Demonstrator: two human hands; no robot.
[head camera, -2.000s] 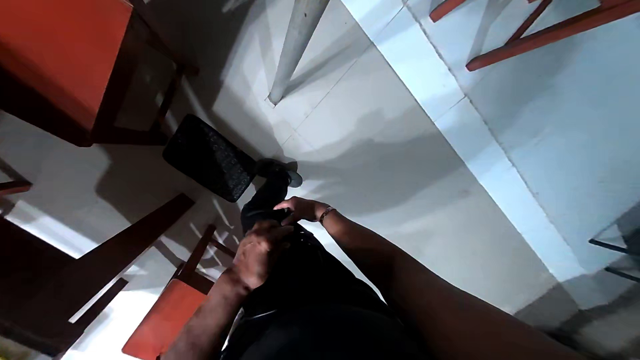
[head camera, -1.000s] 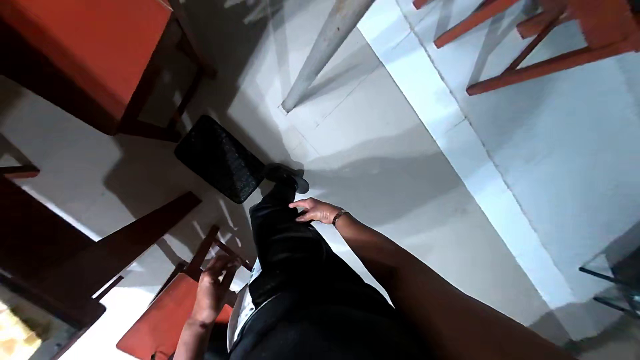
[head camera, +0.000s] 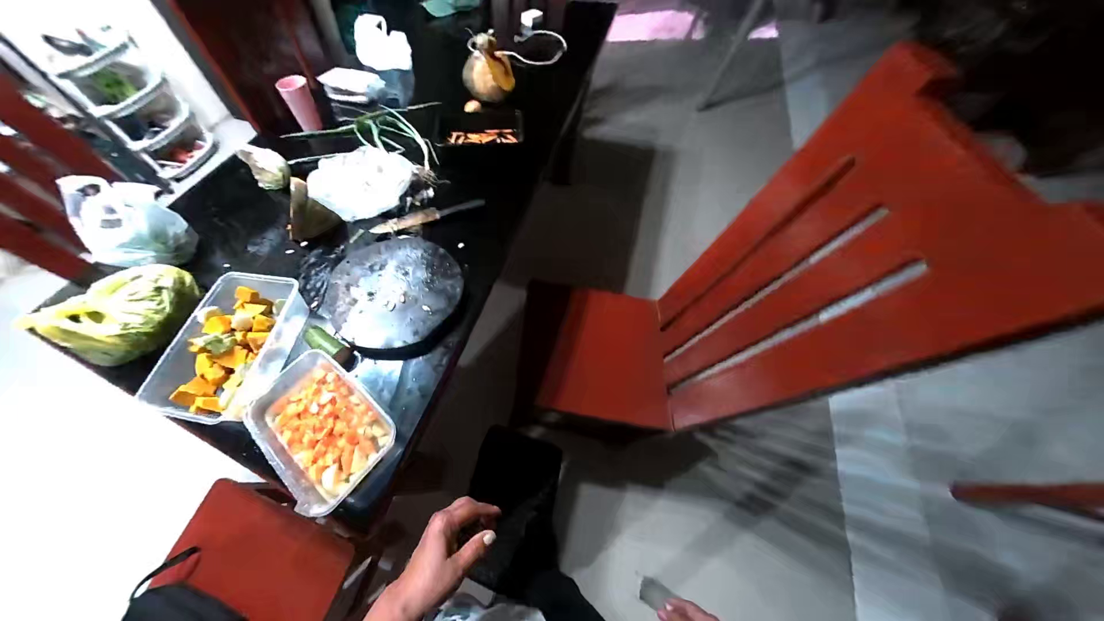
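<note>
My left hand is at the bottom centre, fingers curled apart and holding nothing, near the table's front corner. Only the fingertips of my right hand show at the bottom edge, beside a small grey object; whether they hold it I cannot tell. Nearest my left hand on the table is a plastic container of diced orange and pale vegetables. Beside it lie a container of pumpkin chunks, a green vegetable piece and a round dark board. Behind the board lies a knife.
A red wooden chair stands right of the dark table. Another red seat is at lower left. Wrapped leafy vegetables, plastic bags, a cut squash and a dark tray of orange strips are on the table.
The view has swung from the floor and my legs to the table. My right hand, earlier on the dark trousers, is now mostly out of frame.
</note>
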